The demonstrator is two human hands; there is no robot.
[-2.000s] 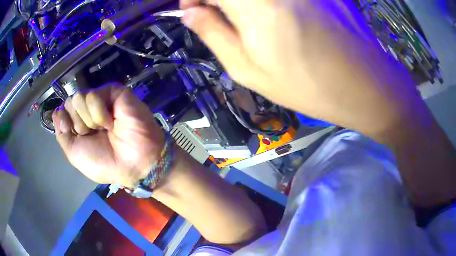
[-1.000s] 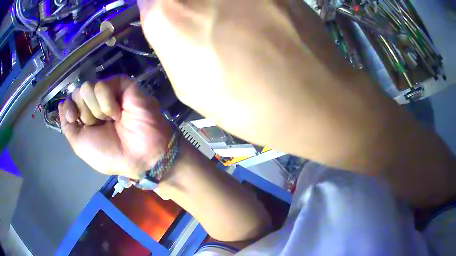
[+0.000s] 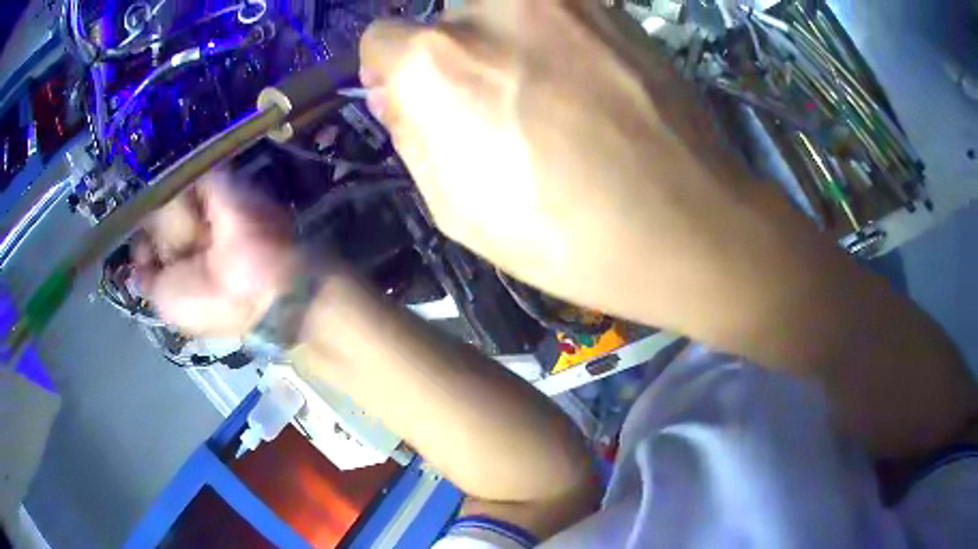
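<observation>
A long brownish tube (image 3: 177,177) runs from the lower left edge up to my right hand. It has green tape (image 3: 45,300) near its lower end and a pale collar (image 3: 275,114) further up. My right hand (image 3: 483,139) is at the tube's upper end, back of the hand towards me, with a thin pale tool (image 3: 355,93) at its fingertips. Its grip on the tube is hidden. My left hand (image 3: 220,252) is blurred, palm up, fingers curled, right beneath the tube; whether it grips anything cannot be told.
Machine parts and cables (image 3: 397,236) lie behind the hands. A bundle of thin rods (image 3: 831,139) is at the upper right. A whitish squeeze bottle (image 3: 273,413) is below my left wrist, by a blue frame (image 3: 231,488). An orange control box (image 3: 588,341) shows under my right forearm.
The tube's green-taped end has come further into view. My left hand has shifted slightly and blurred, its fingers now at the tube. My right hand first moved left, then slightly back right. More of the bottle shows.
</observation>
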